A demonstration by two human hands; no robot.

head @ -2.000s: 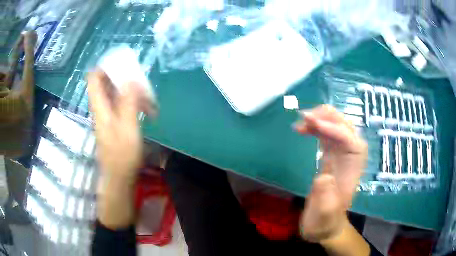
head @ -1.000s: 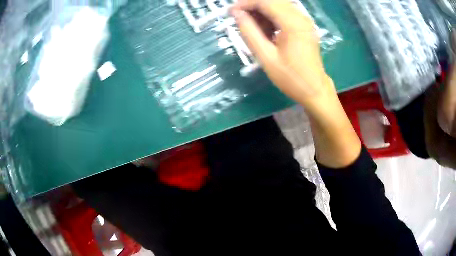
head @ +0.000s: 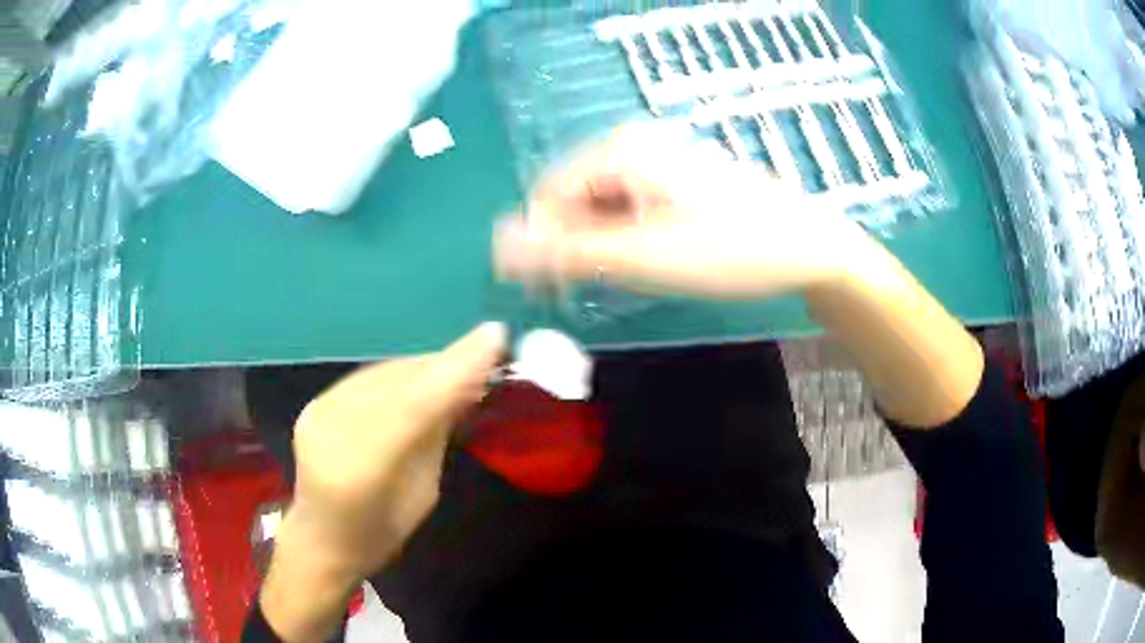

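My left hand is at the bench's front edge, its fingertips pinching a small white piece that sticks out to the right; blur hides its exact shape. My right hand is blurred above the bench, just above and right of the left fingertips, with fingers curled; whether it holds something cannot be told. Behind it lies the clear blister tray with rows of white stemmed units. The tray's left part is partly hidden by the right hand.
The whitish parts tub lies at the upper left, with a small white square beside it and crinkled clear film behind. Stacked blister trays stand at the right and more clear trays at the left. Red stools show below the bench.
The view has swung back left since one second ago. My left hand has come into view with a white piece. My right hand has left the tray's units and moved towards the left hand.
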